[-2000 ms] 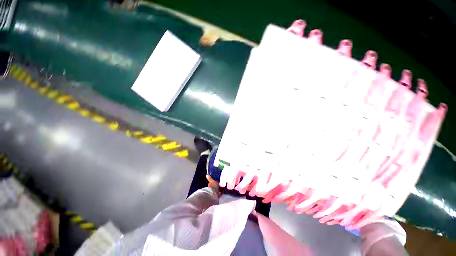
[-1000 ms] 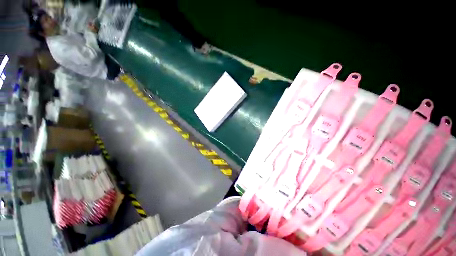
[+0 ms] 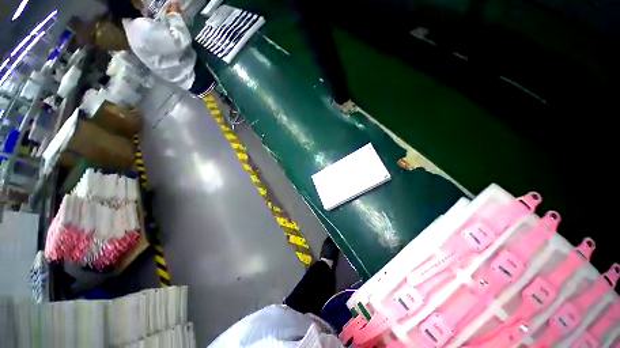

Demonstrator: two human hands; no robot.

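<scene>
A white foam tray [image 3: 445, 285] with a row of pink strap watches [image 3: 504, 266] lies at the lower right, cut off by the picture's edge. Its strap ends stick out past the far and near edges. Below it, at its left side, more white layers show. A white striped coat part [image 3: 275, 329] is at the bottom centre. Neither of my hands shows; both are hidden or out of the picture. A plain white block [image 3: 352, 177] lies alone on the green bench.
The green bench [image 3: 299, 136] runs to the upper left, where a person in white [image 3: 162, 51] is beside a tray of dark-striped straps [image 3: 230, 32]. Left across the grey floor [image 3: 204, 204] are pink-fringed tray stacks [image 3: 95, 221] and cartons [image 3: 102, 143]. White slabs [image 3: 102, 319] stand lower left.
The view has swung left and the pink watch tray now sits lower right in the picture. Its watches, hard to make out two seconds ago, show clearly. The right sleeve has left view.
</scene>
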